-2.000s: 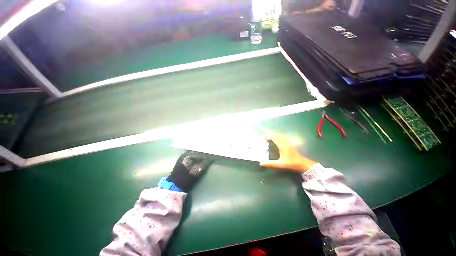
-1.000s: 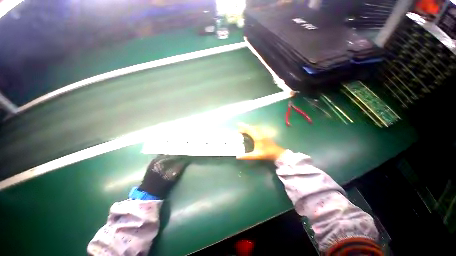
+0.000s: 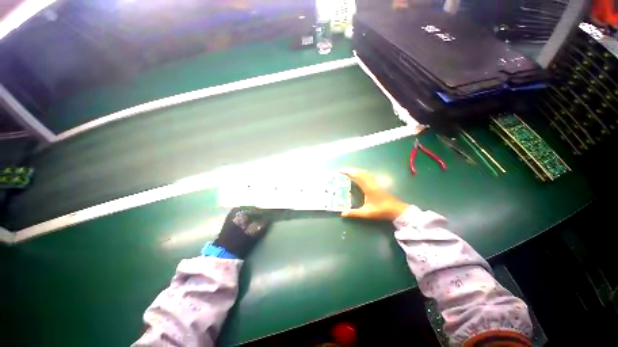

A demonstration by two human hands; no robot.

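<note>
A long PCB panel (image 3: 291, 192) is held just above the green bench in front of the near conveyor rail. It glares white under the lamp, with some green pattern showing at its right end. My left hand (image 3: 245, 226), in a black glove with a blue wrist band, holds its lower left edge; its fingers are partly hidden under the panel. My right hand (image 3: 371, 198) looks bare and grips the right end, thumb below and fingers at the top.
Red-handled pliers (image 3: 427, 157) lie right of my right hand, beside thin sticks (image 3: 484, 152) and spare green panels (image 3: 532, 146). A black tray stack (image 3: 447, 54) stands behind. Another green panel (image 3: 15, 177) is on the belt (image 3: 203, 135) at far left. A bottle (image 3: 324, 41) stands behind.
The view has swung right and back left. A green panel shows at the far left of the belt again. The held panel glares less at its right end; both hands keep their hold.
</note>
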